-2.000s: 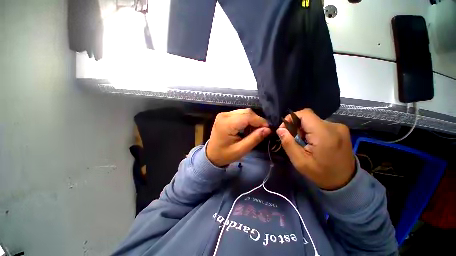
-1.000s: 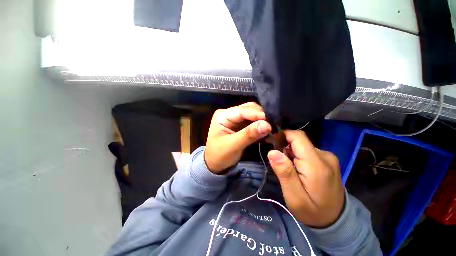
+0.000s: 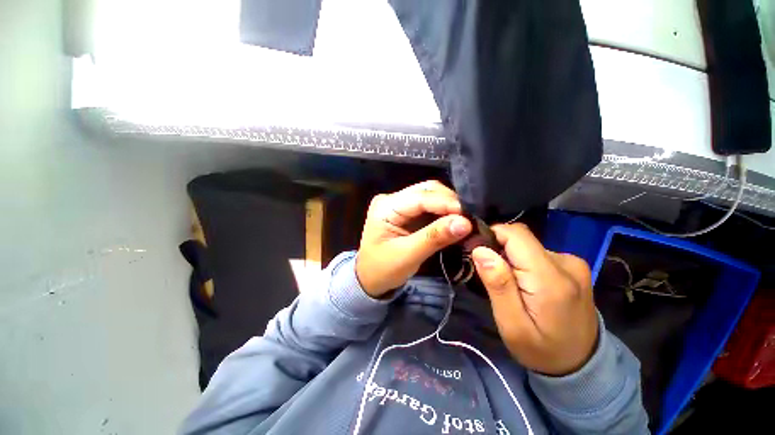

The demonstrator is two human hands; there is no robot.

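Note:
A dark navy fabric panel [image 3: 527, 102] hangs from the white table over its front edge and narrows to a corner at my fingers. My left hand [image 3: 406, 238] pinches the lower end of the panel between thumb and forefinger. My right hand [image 3: 540, 293] is close beside it, just right of the left fingertips. Its thumb and forefinger are closed on small dark thread snips [image 3: 484, 234], partly hidden by the fingers, with the tip at the fabric edge. Any fine thread at the fingertips is too small to tell.
The white table edge carries a printed measuring tape [image 3: 280, 136]. A black phone [image 3: 738, 93] with a white cable lies at the right. A second dark piece [image 3: 280, 24] lies at the back left. A blue crate [image 3: 722, 327] stands below right; dark cloth [image 3: 255, 255] is below left.
The view has shifted, so table and phone sit differently in the picture. The snips' blades showed more clearly two seconds ago, pointing up; now they lie lower between the fingertips. Both hands stay at the fabric's end.

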